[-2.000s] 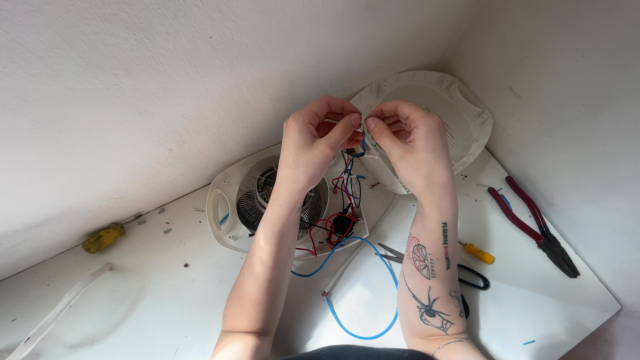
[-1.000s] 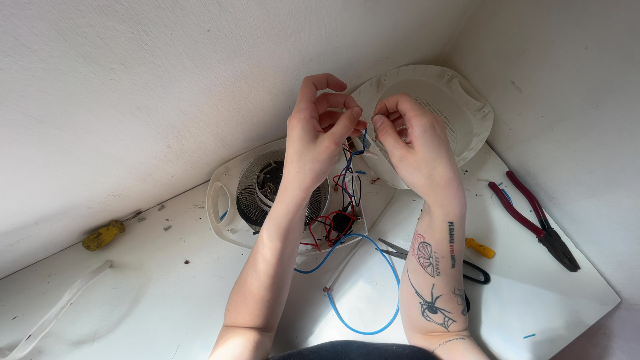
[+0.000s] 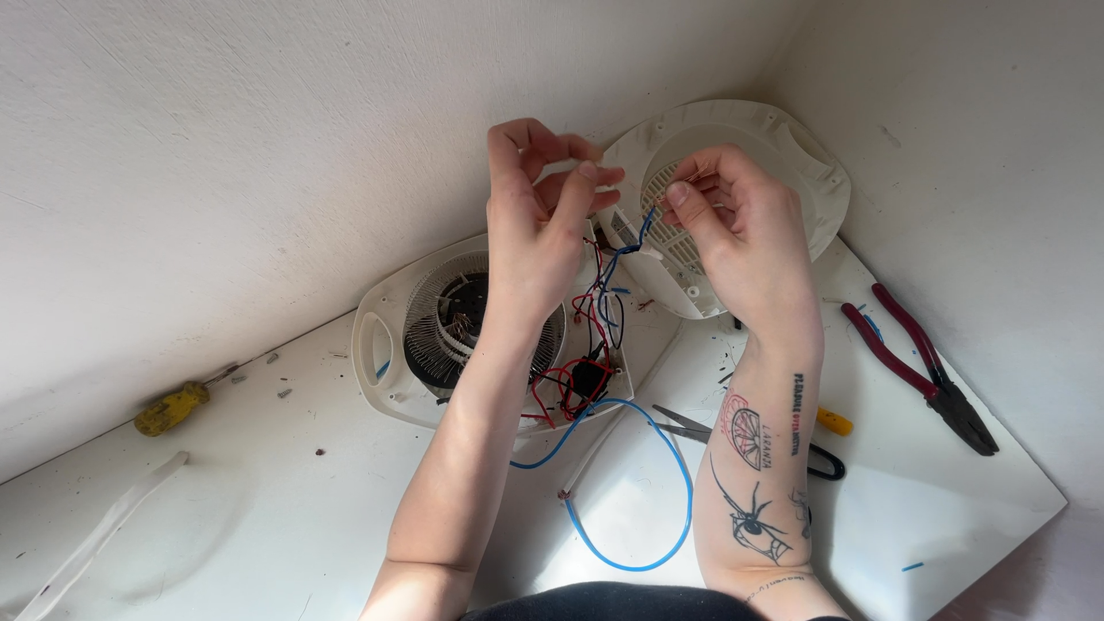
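My right hand (image 3: 746, 216) pinches the bared copper strands (image 3: 664, 203) at the end of a dark blue wire (image 3: 645, 226). Just left of it, my left hand (image 3: 548, 203) is raised with its fingers apart and curled, and nothing shows between them. Below the hands lies a white plastic housing (image 3: 379, 306) with a round black fan (image 3: 423, 336), partly hidden by my left forearm. Red, black and blue wires run from a black component (image 3: 590, 377) in that housing up to the held wire. Behind my right hand leans a white grilled cover (image 3: 811, 198).
Red-handled pliers (image 3: 936, 388) lie at the right. Scissors (image 3: 681, 423) and a yellow handle (image 3: 835, 421) are partly under my right forearm. A blue wire (image 3: 690, 483) loops in front. A yellow-handled screwdriver (image 3: 172, 409) and a clear plastic strip (image 3: 112, 526) are at the left, walls behind.
My left hand has come away from the wire end and its fingers have spread. Both hands were close together at the wire two seconds ago; my right hand stays there.
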